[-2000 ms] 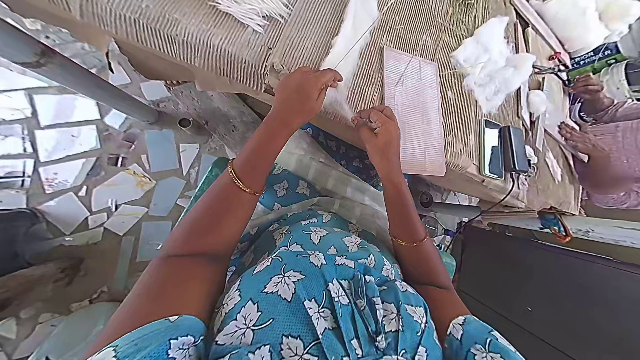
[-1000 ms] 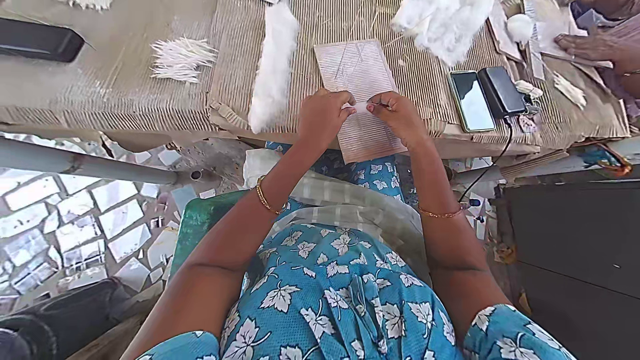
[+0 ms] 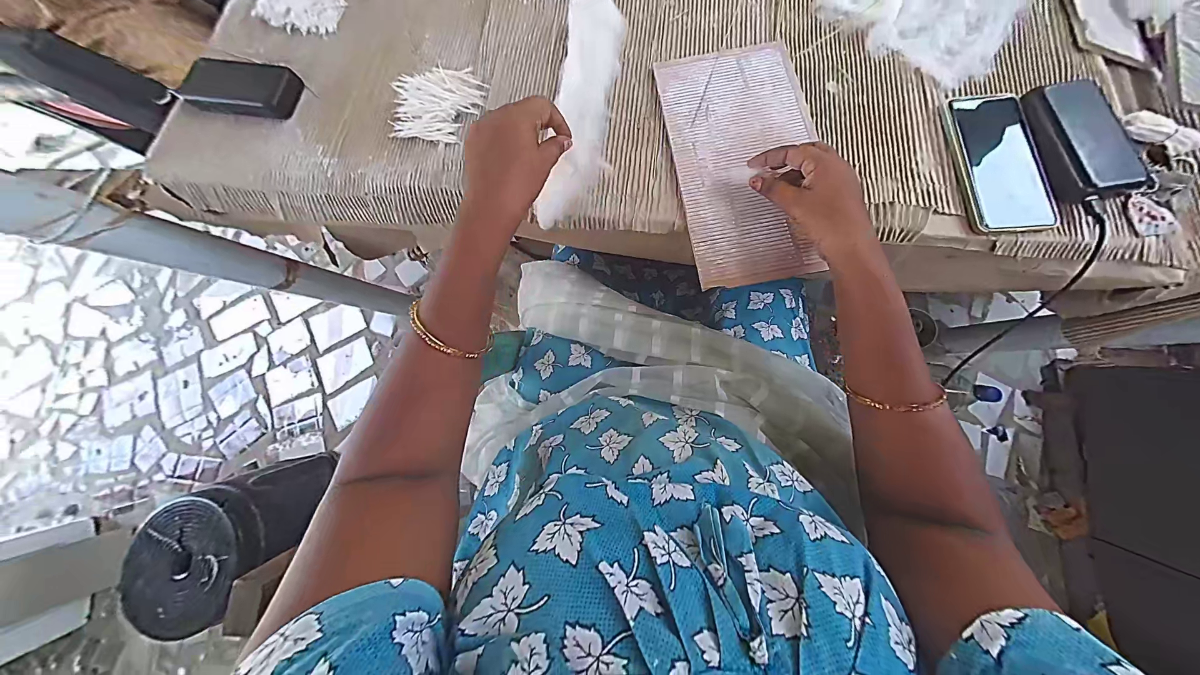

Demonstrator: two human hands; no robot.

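Observation:
My left hand (image 3: 516, 155) is over the long strip of white cotton (image 3: 586, 103), its thumb and fingertips pinched together at the strip's right part; whether cotton is between them I cannot tell. My right hand (image 3: 811, 192) pinches a small white wisp, seemingly cotton, above the ribbed pinkish board (image 3: 727, 122). That board lies at the table's front edge and juts out past it. A thin stick or line rests on its upper part. Left of the cotton strip lies a pile of thin white cotton wicks (image 3: 437, 105).
The table has a corrugated cardboard cover (image 3: 647, 178). A phone (image 3: 1003, 164) and a black device with a cable (image 3: 1087, 136) lie at right. A black case (image 3: 241, 88) is at left, loose cotton (image 3: 947, 33) at the back right. A metal pole (image 3: 187, 244) runs below the table.
My hands were close together over the board; now they are apart, the left one moved left to the cotton strip. The view has shifted left.

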